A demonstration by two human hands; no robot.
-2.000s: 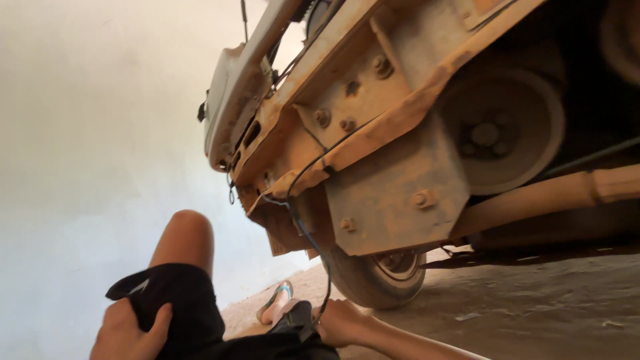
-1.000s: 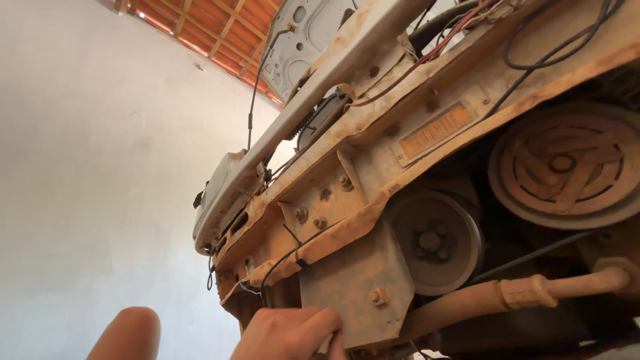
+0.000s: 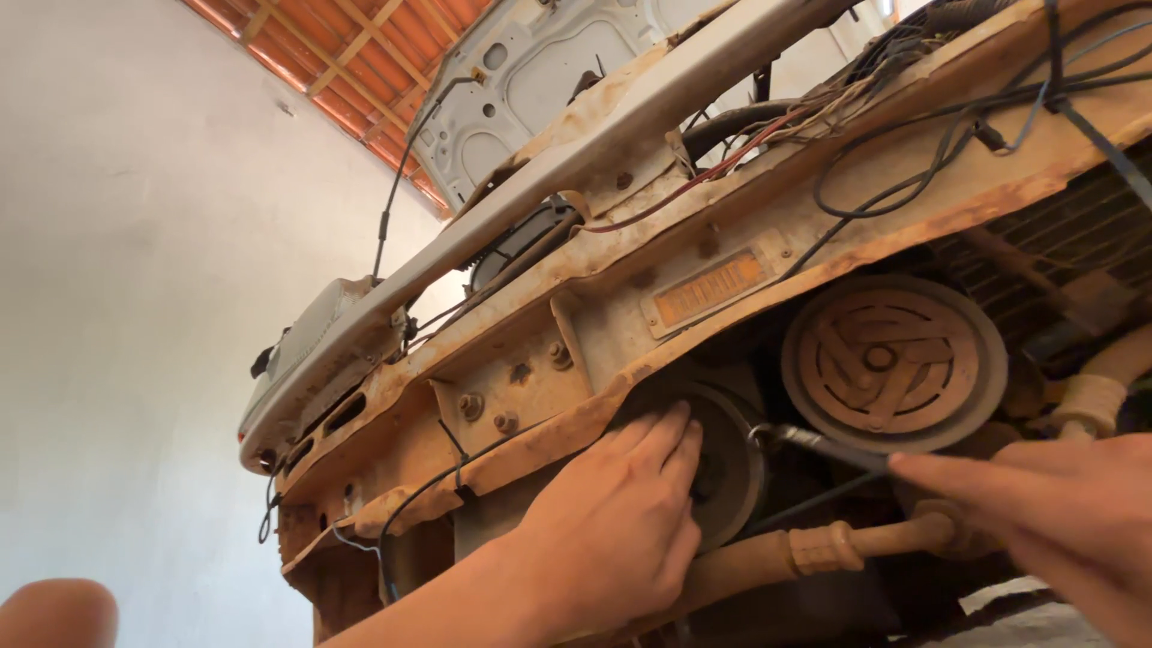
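My left hand [image 3: 612, 513] lies with its fingers over the face of a grooved metal pulley [image 3: 742, 432] under the vehicle's front end; the pulley's hub is partly hidden by the fingers. From the right, my right hand [image 3: 1035, 504] grips a metal wrench [image 3: 823, 441], its ringed tip at the pulley's right rim. Just above the wrench is a larger round pulley with a slotted, rust-brown face [image 3: 880, 358]. A belt [image 3: 819, 499] runs behind, low between the two hands.
A rusty front crossmember [image 3: 504, 396] with bolts and a stamped plate [image 3: 708, 288] slants above my hands. Black cables [image 3: 882, 202] hang over it. Below runs a brown pipe [image 3: 747, 562] with a joint. The raised hood [image 3: 549, 81] and a pale wall [image 3: 162, 270] stand behind.
The view has swung up and right, away from my legs. My left hand has come up onto the pulley. My right hand now shows at the right with the wrench.
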